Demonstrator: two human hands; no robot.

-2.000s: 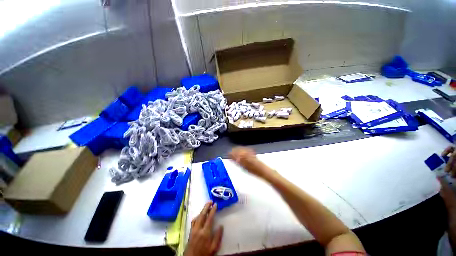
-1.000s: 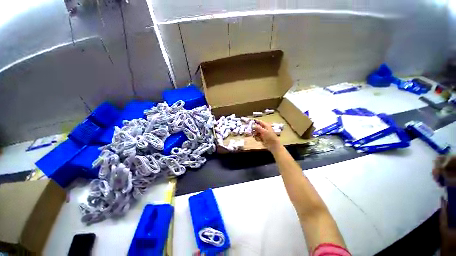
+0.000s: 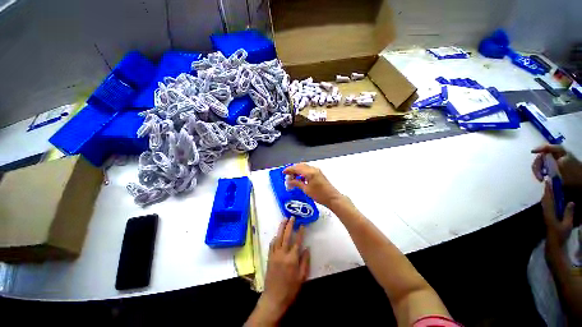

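Note:
A blue tray point(image 3: 279, 185) lies in front of me, with a white coiled cable point(image 3: 298, 208) in its near end. My right hand point(image 3: 309, 182) is over the tray's far end, its fingers pinching a small white adapter point(image 3: 289, 182), which they partly hide. My left hand point(image 3: 287, 258) rests at the tray's near edge, fingertips touching it and holding nothing. A second blue tray point(image 3: 228, 214), without a cable, lies to the left. An open carton point(image 3: 344, 105) behind holds loose white adapters point(image 3: 313, 94). A large heap of white cables point(image 3: 204, 115) lies back left.
Blue tray stacks point(image 3: 105, 118) stand behind the heap. A closed carton point(image 3: 48, 207) and black phone point(image 3: 137, 250) are at left. A yellow strip point(image 3: 249, 255) runs beside the second tray. White-and-blue printed sleeves point(image 3: 478, 105) lie right; another person's hands point(image 3: 554, 185) hold one.
My right hand has moved from the open carton back to the tray with an adapter. My left hand shows more fully at the tray's near end. The view has shifted.

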